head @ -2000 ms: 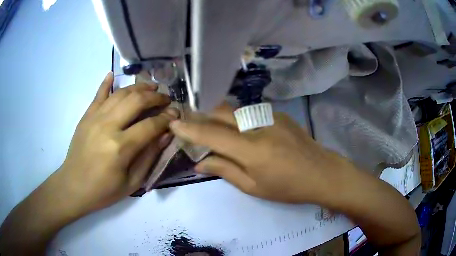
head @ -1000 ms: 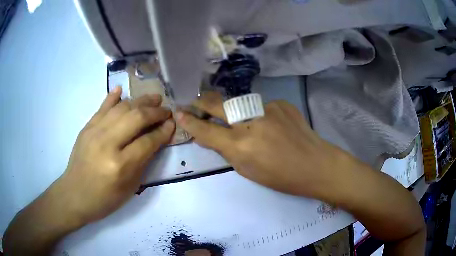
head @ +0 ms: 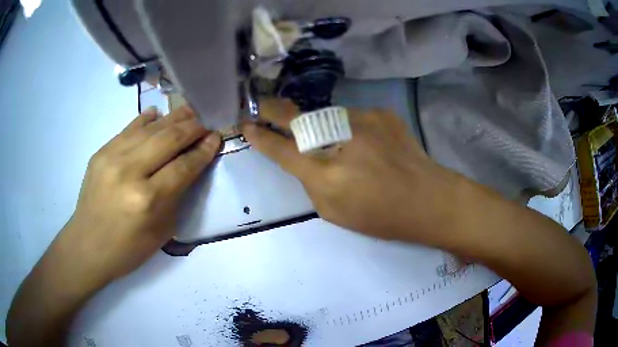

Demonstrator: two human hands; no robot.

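Observation:
The grey-beige garment piece lies bunched behind and right of the machine head. A small tan part of cloth shows at my left fingertips, under the head. My left hand lies flat on the machine bed, fingers together near the needle area. My right hand reaches under the tension dial, its fingertips close to the needle area. The machine head hides the presser foot and most of the cloth there, so I cannot tell how either hand holds it.
The white table has printed ruler marks and a worn dark patch at its front edge. A yellow-brown box stands at the far right. More grey cloth lies at the upper right.
The cloth between my hands has moved away under the head, uncovering the bed in front. Both hands have moved slightly up in the picture, and the view has shifted, with the head now further left.

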